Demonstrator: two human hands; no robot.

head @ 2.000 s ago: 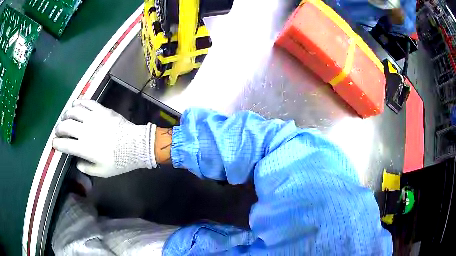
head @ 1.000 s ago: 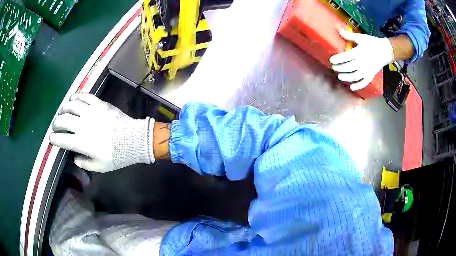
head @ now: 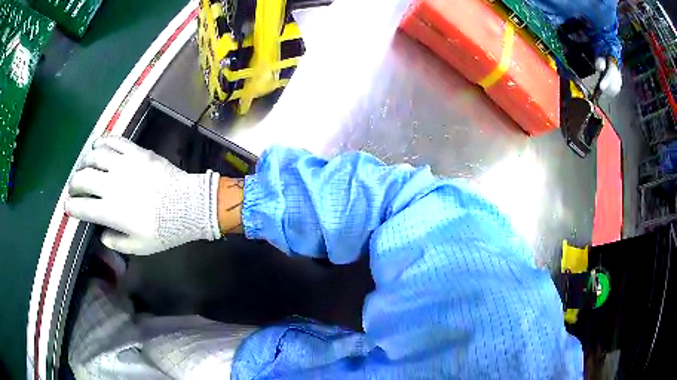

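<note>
My right hand (head: 122, 194), in a white knit glove, lies palm down on the white conveyor edge rail (head: 53, 256) with its red line. The fingers curl slightly over the rail, somewhat apart, and hold nothing that I can see. Green circuit boards lie on the green belt (head: 56, 96) beyond the rail: one board (head: 21, 82) at the far left and another (head: 73, 11) at the top, both cut off by the picture edge. I cannot make out my left hand.
A yellow-and-black taped unit (head: 256, 63) stands on the steel table (head: 423, 119). A red foam block (head: 482, 56) has a green board (head: 531, 22) at its far edge. A person's gloved hand (head: 610, 78) is beside a black holder (head: 580, 122). Pale fabric lies below my hand.
The other person's hand came over the red block, then moved back right to the black holder. A green board has appeared at the block's far edge. My right hand stays on the rail.
</note>
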